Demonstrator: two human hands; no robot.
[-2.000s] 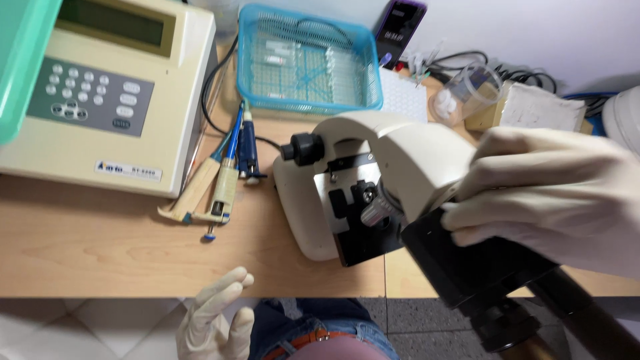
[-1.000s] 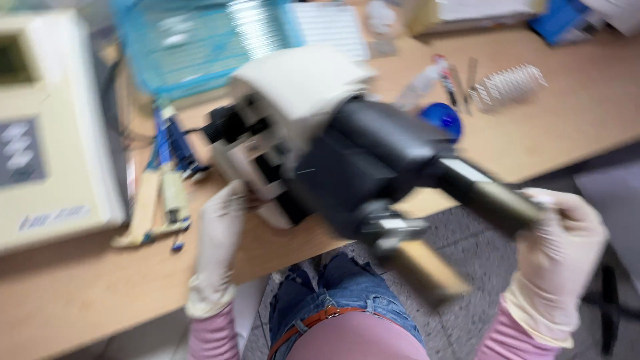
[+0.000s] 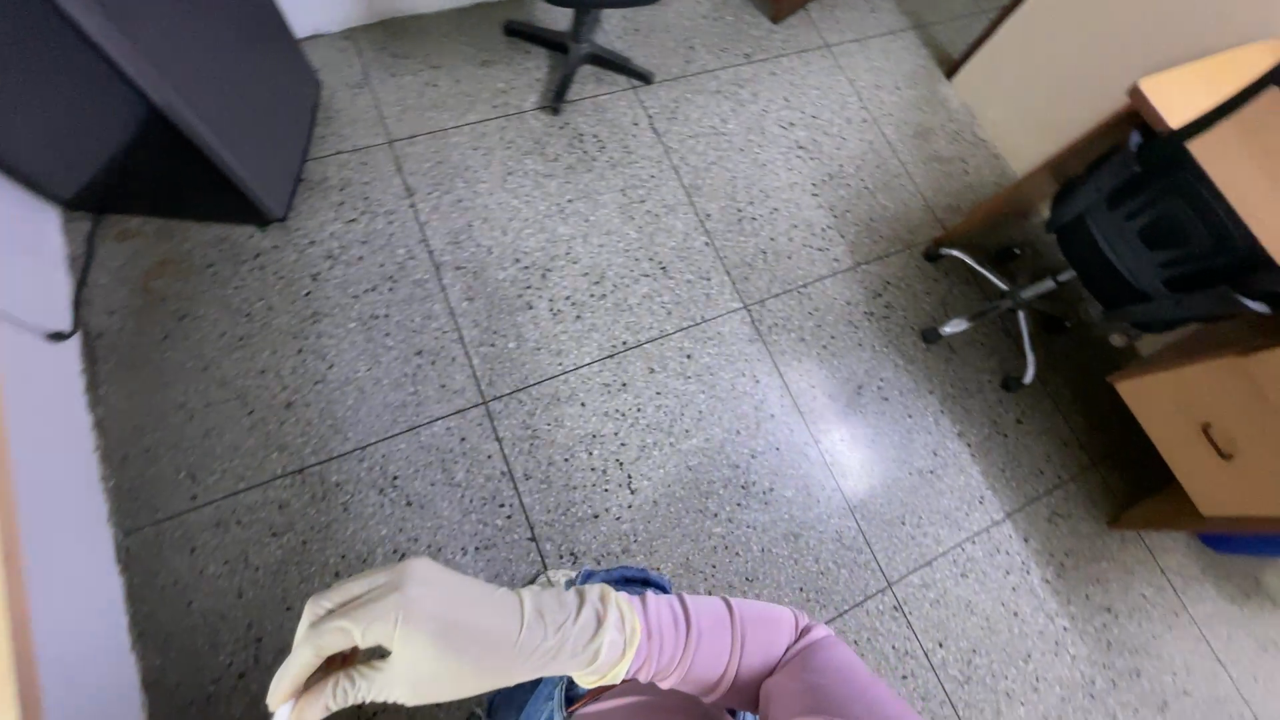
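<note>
My right hand [image 3: 410, 635] reaches across the bottom of the head view from the right, in a cream glove with a pink sleeve above the cuff. Its fingers are bent and come together with the thumb at the lower left. A bit of something white shows at the fingertips, cut by the frame edge; whether it is held is unclear. My left hand is out of view. Behind the hand are blue jeans [image 3: 625, 578].
Speckled floor tiles [image 3: 600, 280] stretch ahead. A dark cabinet [image 3: 200, 110] stands at upper left, with a cable [image 3: 85, 280] below. A swivel chair base [image 3: 580, 50] is at the top. At right are a black office chair [image 3: 1160, 220] and a wooden drawer unit [image 3: 1210, 440].
The view has swung from the bench to the floor, and the microscope is out of sight. My right hand, on a microscope eyepiece tube one second ago, now reaches across leftward. My left hand has left view.
</note>
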